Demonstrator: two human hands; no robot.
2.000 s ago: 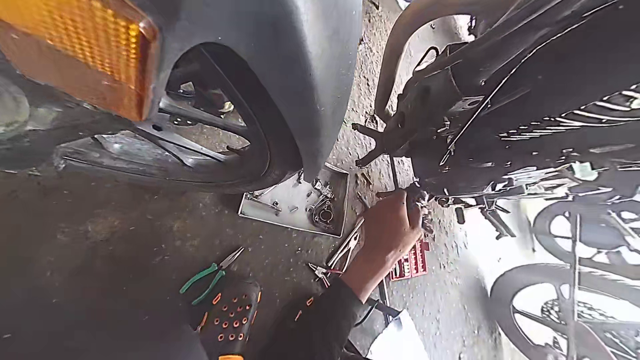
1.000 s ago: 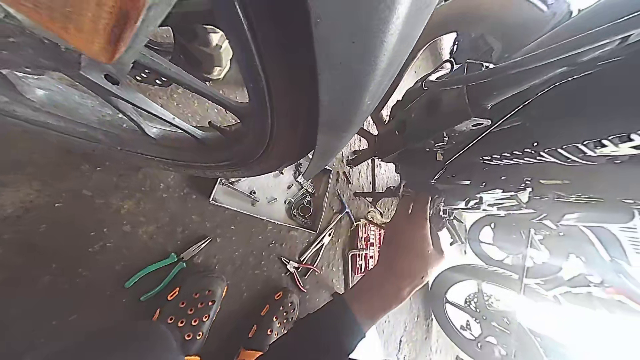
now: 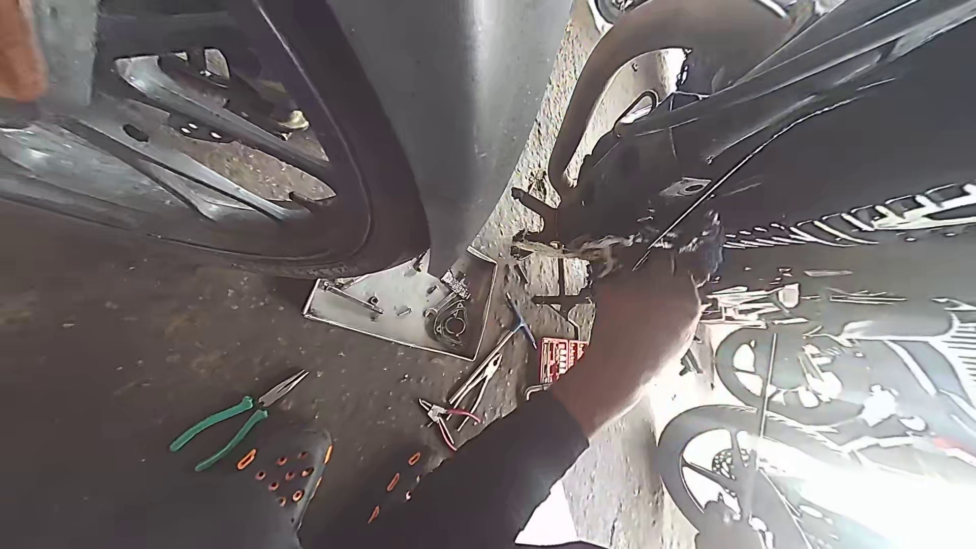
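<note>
My right hand (image 3: 640,328) reaches in from the bottom in a dark sleeve, up to the dark underside of a motorcycle (image 3: 656,175). Its fingers are lost among the dark parts, so what they hold cannot be told. Left of the wrist lies a red case (image 3: 559,360) with small pieces in it. Beside the forearm are red-handled pliers (image 3: 441,413) and long metal tools (image 3: 480,375). A light tray (image 3: 389,328) holds loose screws and a round metal part (image 3: 451,324). Green-handled long-nose pliers (image 3: 244,415) lie on the ground. My left hand is not in view.
A front wheel (image 3: 381,198) and grey fender (image 3: 457,114) of another vehicle fill the upper left, its fender tip over the tray. Perforated shoes (image 3: 286,476) stand at the bottom. More motorcycle wheels (image 3: 709,457) show at the right in glare.
My right hand stays at the motorcycle's underside; its fingers are now more hidden among the dark parts than two seconds ago. The view has shifted.
</note>
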